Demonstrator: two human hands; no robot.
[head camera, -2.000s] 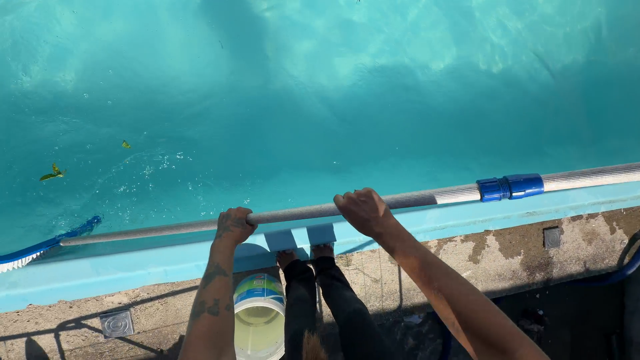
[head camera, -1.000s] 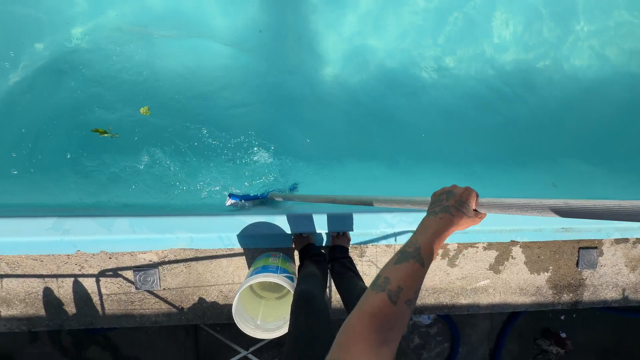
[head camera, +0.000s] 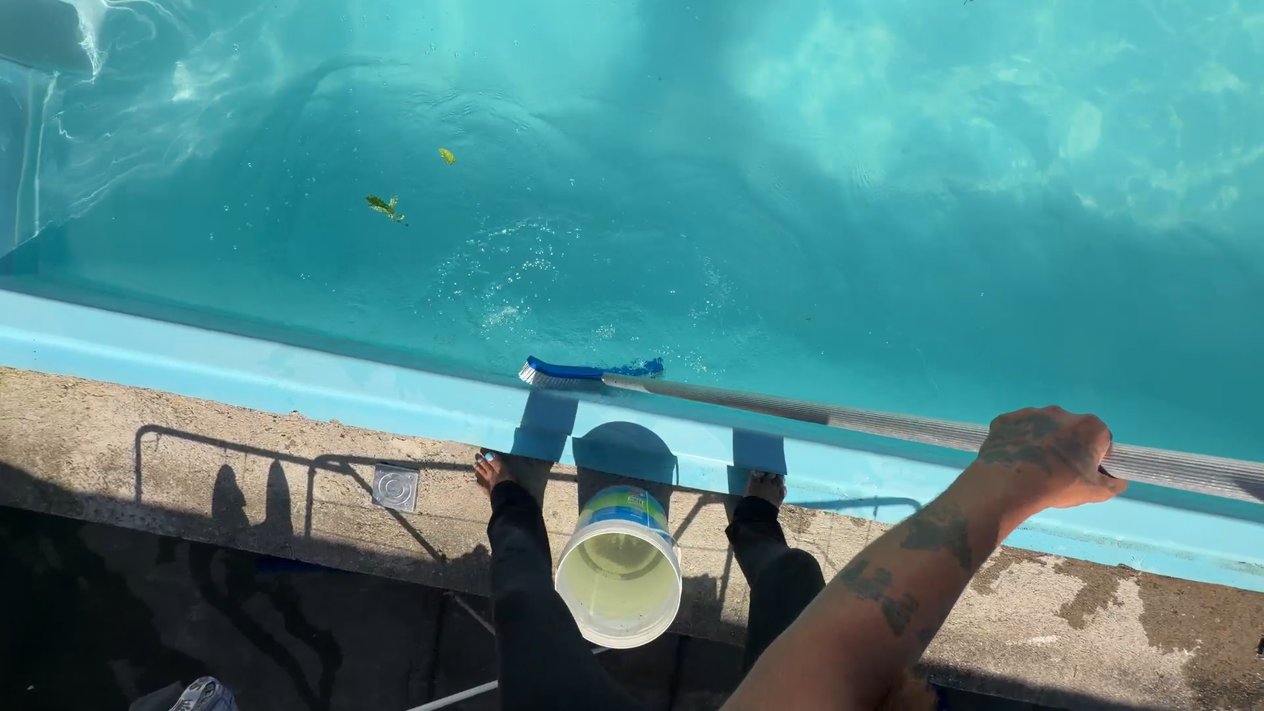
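Observation:
My left hand (head camera: 1052, 456), at the end of the tattooed forearm, is closed around a ribbed metal telescopic pole (head camera: 889, 425) at the right. My right hand is out of view. From my left hand the pole runs left, low along the pool's near edge. At its far end a blue pool brush with white bristles (head camera: 573, 373) lies at the waterline against the light blue pool wall, close in front of my feet. Bubbles float on the water just beyond the brush.
A white plastic bucket (head camera: 622, 583) with a coloured label stands between my legs on the concrete edge (head camera: 296, 444). A square drain cover (head camera: 395, 488) is set left of my feet. Leaves (head camera: 385, 207) float on the water. A white rod (head camera: 454, 696) lies behind the bucket.
The brush has come from the far left to in front of my feet as the pole slid right. My right hand, on the pole two seconds ago, has left the view. My feet now stand apart, either side of the bucket.

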